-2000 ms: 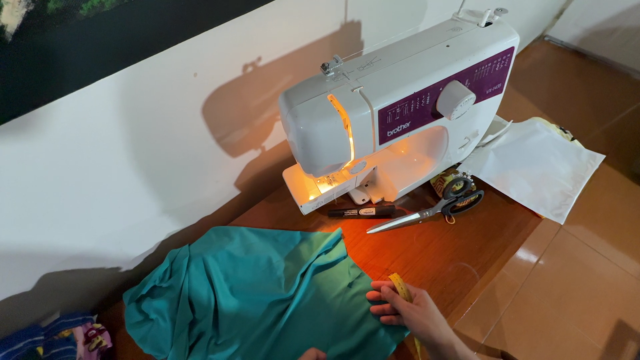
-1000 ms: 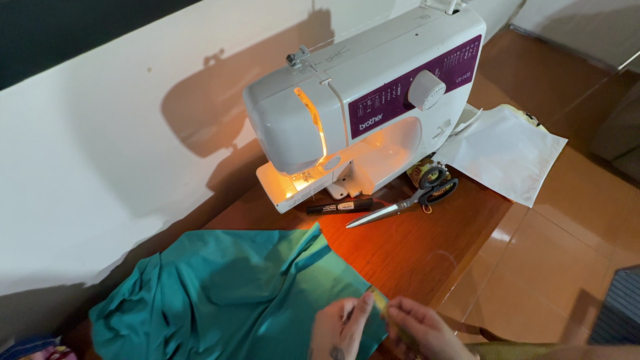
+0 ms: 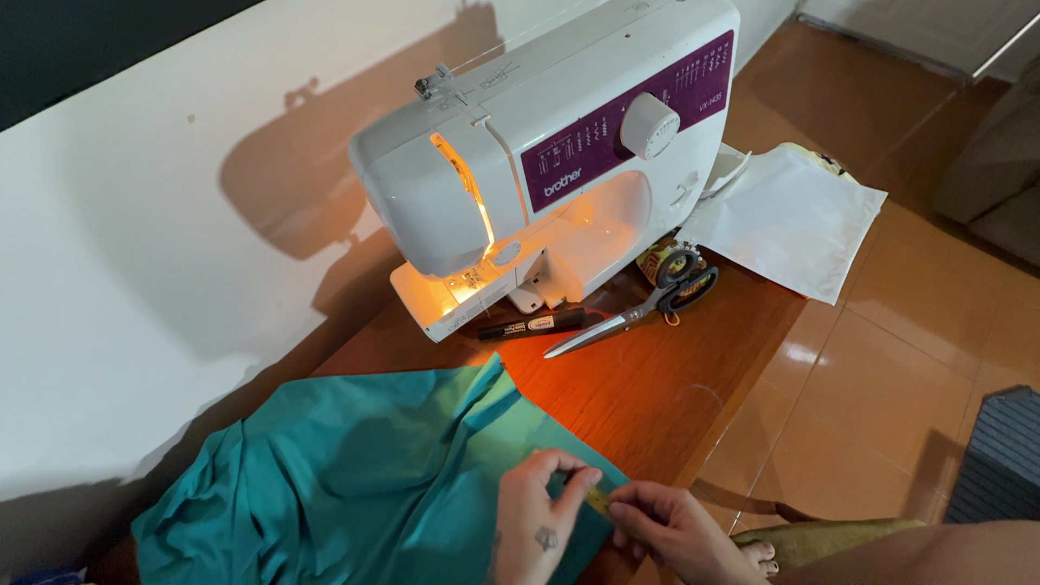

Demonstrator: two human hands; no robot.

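Observation:
A yellow measuring tape (image 3: 599, 499) is stretched between my two hands, over the right edge of a teal cloth (image 3: 366, 463). My left hand (image 3: 540, 512) pinches one part of the tape between thumb and forefinger. Close beside it, my right hand (image 3: 670, 524) grips the tape too. The cloth lies in loose folds on the wooden table (image 3: 650, 406). Behind it stands a white Brother sewing machine (image 3: 561, 130) with its lamp lit. A black marker (image 3: 532, 324) and black-handled scissors (image 3: 630, 317) rest in front of the machine.
A patterned pincushion (image 3: 656, 258) with pins sits behind the scissors' handles. White fabric (image 3: 792, 219) hangs over the table's right end. A wall rises at the left. On the tiled floor at right is a dark ribbed object (image 3: 995, 459); a bare foot (image 3: 760, 557) shows below.
My left hand, barely in view at the bottom edge two seconds ago, has come up beside the right one and taken hold of the tape. The view has shifted.

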